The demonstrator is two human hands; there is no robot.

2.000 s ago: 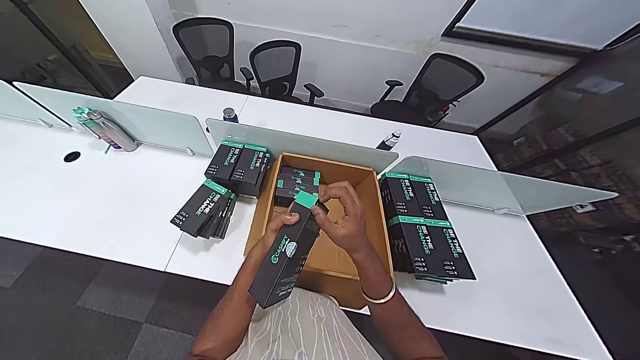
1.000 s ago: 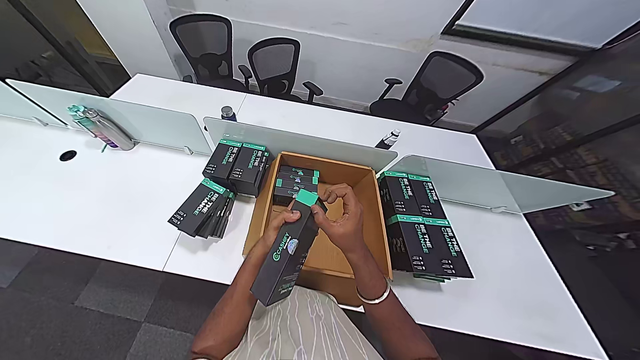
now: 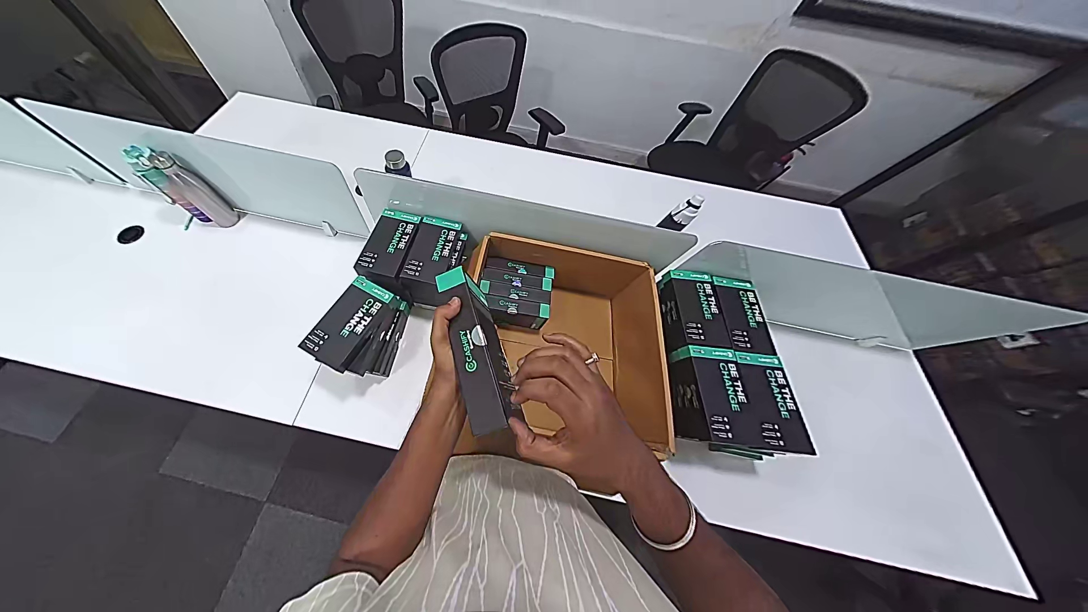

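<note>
My left hand (image 3: 445, 348) grips a long black box (image 3: 478, 365) with a green end, held tilted above the near left part of an open cardboard carton (image 3: 639, 357). The fingers of my right hand (image 3: 565, 395) are at the box's lower right side, with the thumb near its bottom end; whether they grip it is unclear. Inside the carton, several similar black boxes (image 3: 517, 293) with green ends lie in a row at the back left. Black and green packages stand in stacks left (image 3: 387, 246) and right (image 3: 722, 374) of the carton, and a fanned pile (image 3: 350, 327) lies nearer on the left.
Frosted glass dividers (image 3: 527, 212) run behind the carton across the white desk (image 3: 212, 323). Metal bottles stand at the left (image 3: 200, 194) and behind the divider (image 3: 396, 163), with another bottle (image 3: 682, 212) farther right. Mesh office chairs (image 3: 480, 72) are beyond the desk.
My right hand has moved from the green end of the held box down to its lower part. The box has turned so that its green end points up and left.
</note>
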